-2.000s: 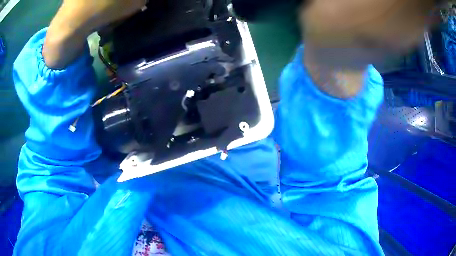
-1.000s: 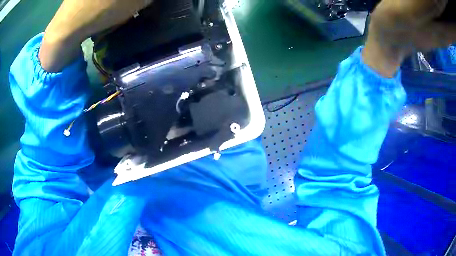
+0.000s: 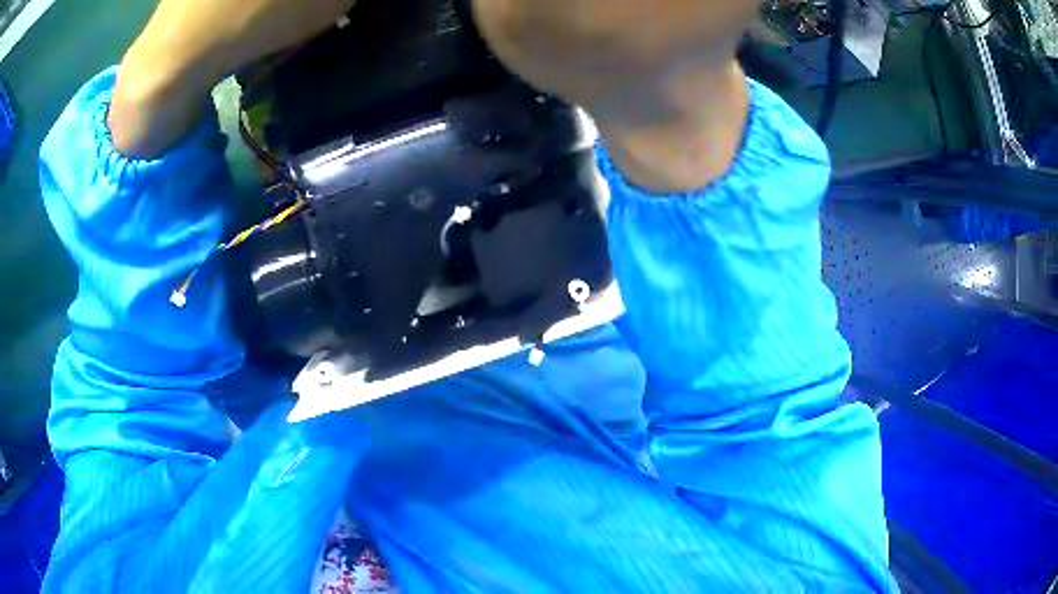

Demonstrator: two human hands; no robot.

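An open projector unit (image 3: 395,221), black inside with a white rim (image 3: 453,367), sits tilted at the bench edge against my smock. A black round lens barrel (image 3: 282,279) is at its left side. Thin orange and purple wire leads (image 3: 265,224) with a white connector hang over my left sleeve. My left hand (image 3: 232,41) reaches over the unit's far left part; its fingers are cut off by the top edge. My right hand (image 3: 627,70) is over the unit's upper right corner, blurred and cut off by the top edge; what it holds is hidden.
A green mat (image 3: 888,110) lies beyond and to the right. A black cable (image 3: 832,70) hangs at the upper right near a pale metal part (image 3: 861,41). A perforated metal floor (image 3: 888,261) and blue surfaces (image 3: 986,406) are at the right.
My right hand and sleeve have moved left from the far right to over the unit's right side. The unit has shifted slightly right. My left hand stays at the unit.
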